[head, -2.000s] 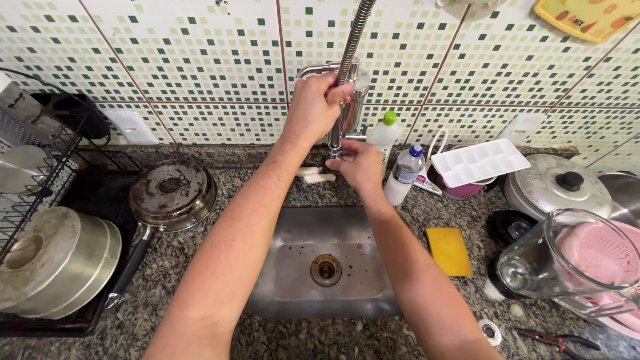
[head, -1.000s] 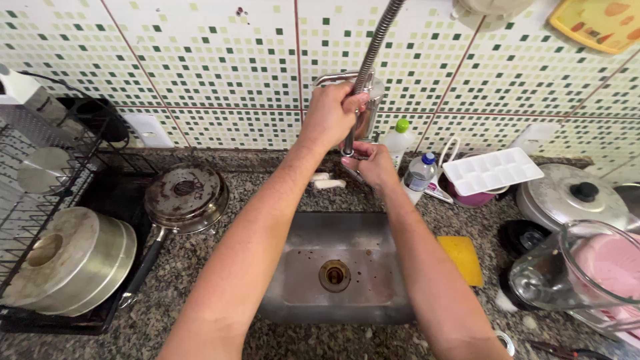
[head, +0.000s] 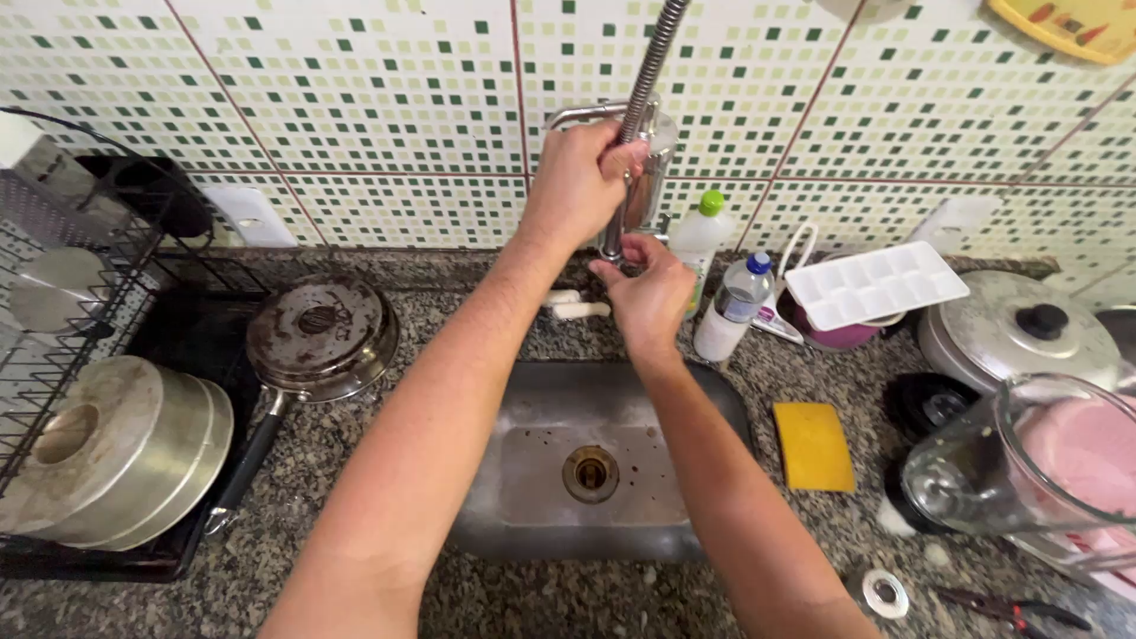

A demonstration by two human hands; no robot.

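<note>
My left hand [head: 581, 182] grips the upper part of a metal spray head below a spring faucet hose [head: 655, 62]. At the lower end of the metal spray head [head: 614, 232], the fingers of my right hand [head: 648, 288] pinch its tip. Behind both hands a chrome wall-mounted faucet [head: 652, 177] is partly hidden. Below them lies the stainless steel sink [head: 524, 470] with its drain [head: 590, 474] and dark crumbs. Short off-white pieces [head: 579, 306] rest on the granite just left of my right hand.
At left stand a frying pan [head: 315, 328] and a dish rack [head: 53, 355] with a ring cake pan [head: 106, 453]. Right are bottles [head: 735, 306], an ice cube tray [head: 877, 284], a lidded pot [head: 1021, 328], a yellow sponge cloth [head: 814, 446], a glass jug [head: 967, 470], tape roll [head: 885, 593] and pliers [head: 1012, 612].
</note>
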